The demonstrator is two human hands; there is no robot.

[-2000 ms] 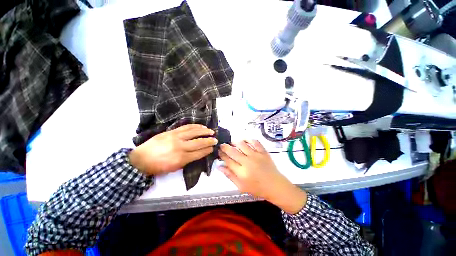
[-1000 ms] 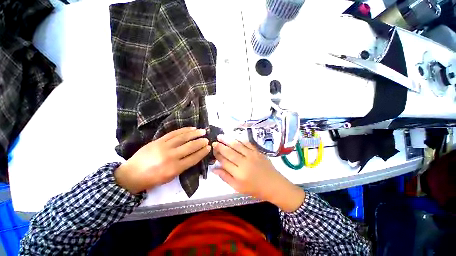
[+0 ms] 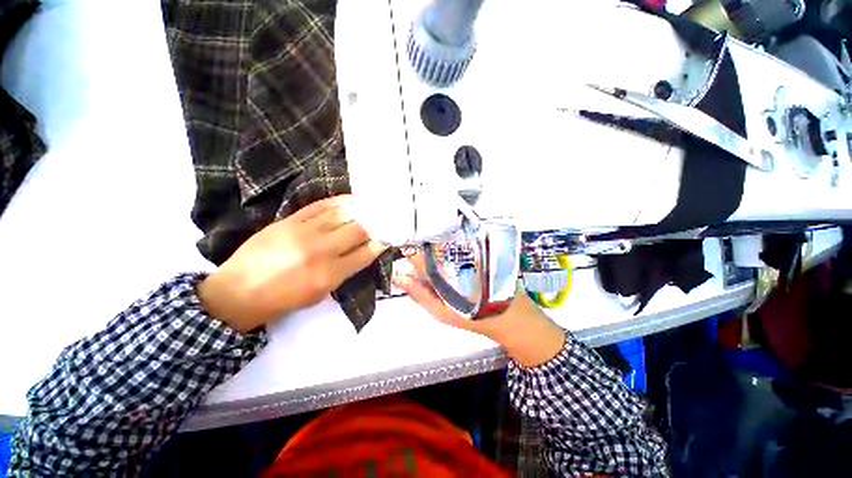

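The brown plaid panel (image 3: 271,103) lies on the table left of the white sewing machine head (image 3: 579,159), its lower end gathered and a pointed corner hanging toward the table's front edge. My left hand (image 3: 290,266) lies on the panel's lower right part, fingertips at the needle area. My right hand (image 3: 458,303) is partly behind the curved shiny guard (image 3: 500,271), its fingertips close to the left ones at the cloth's edge. The small dark piece is hidden by my fingers. The needle and presser foot cannot be made out clearly.
Silver tweezers (image 3: 691,121) rest on the machine head beside a grey ribbed knob (image 3: 441,58). The scissors' yellow handle (image 3: 560,285) shows under the machine arm. Dark scraps (image 3: 654,271) lie to the right. More dark cloth (image 3: 17,149) is at the far left.
The view has shifted toward the right and nearer the machine head. Both hands and the panel's edge have come closer to the needle area, and my right hand is now partly behind the guard.
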